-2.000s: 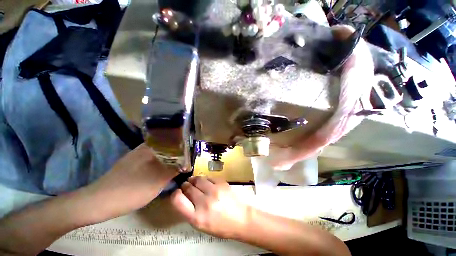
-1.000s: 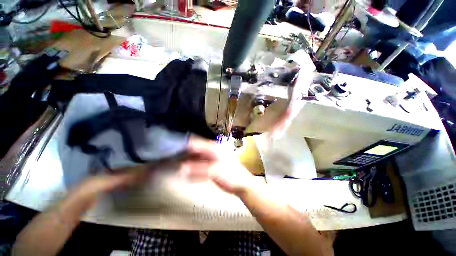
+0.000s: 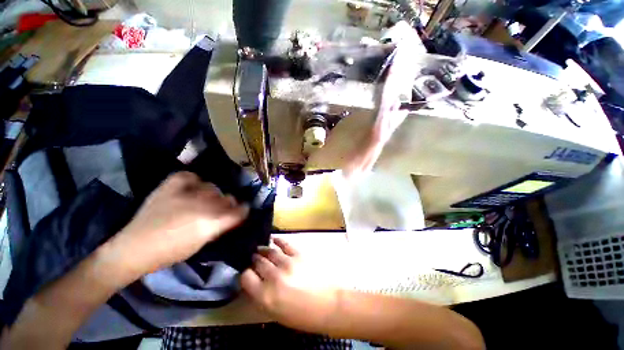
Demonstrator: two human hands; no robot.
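The black and grey-blue garment piece (image 3: pixel 75 164) lies in a heap left of the needle, its black edge reaching the needle area (image 3: pixel 268 183). My left hand (image 3: pixel 185 208) rests on the black cloth, slightly blurred, with fingertips left of the needle; whether it grips is unclear. My right hand (image 3: pixel 274 277) holds the cloth's edge near the table front, just below the needle. The off-white sewing machine (image 3: pixel 479 154) has a shiny metal guard (image 3: pixel 252 116) and a tension dial (image 3: pixel 315 133).
A white piece (image 3: pixel 383 205) stands right of the needle. A pink cloth strip (image 3: pixel 386 116) hangs over the head. A thin black loop (image 3: pixel 462 271) lies on the table (image 3: pixel 410 256). Black-handled scissors (image 3: pixel 503 236) lie at the right end, beside a white plastic basket (image 3: pixel 595 266).
The garment has been turned and spread, with black cloth now at the needle and grey-blue folds at the table's front. Both hands were blurred and close together; now they are apart on the cloth.
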